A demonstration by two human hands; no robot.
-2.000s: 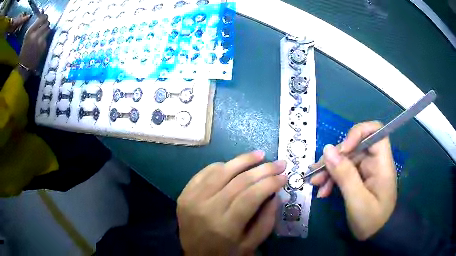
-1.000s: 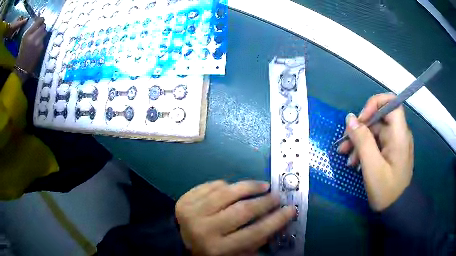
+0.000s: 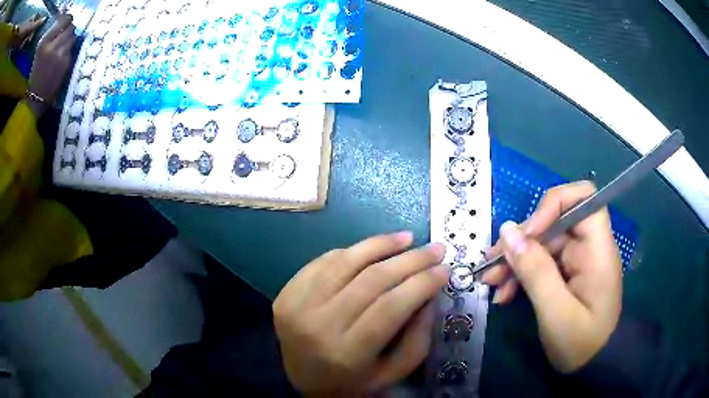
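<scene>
The silver metal fixture strip (image 3: 438,186) lies upright in view on the dark green bench, with round units in a single row of nests. My right hand (image 3: 571,272) holds slim silver tweezers (image 3: 622,180), their tip at a bright round unit (image 3: 461,277) in the strip. My left hand (image 3: 357,311) rests at the strip's left edge, its fingertips beside that unit; whether it grips the strip is hidden. The dark-blue dot sheet (image 3: 513,186) lies to the strip's right, partly under my right hand. Any tiny piece at the tip is too small to tell.
The white foam board (image 3: 225,186) with rows of paired units stands at the upper left. A light-blue release sheet (image 3: 354,66) lies over its upper part. A curved white strip (image 3: 536,85) crosses the bench. Another person's hand (image 3: 53,62) and yellow sleeve are at the far left.
Since one second ago, my right hand and tweezers have moved from the dot sheet left and down to the unit. My left fingertips have moved up along the strip, uncovering its lower nests.
</scene>
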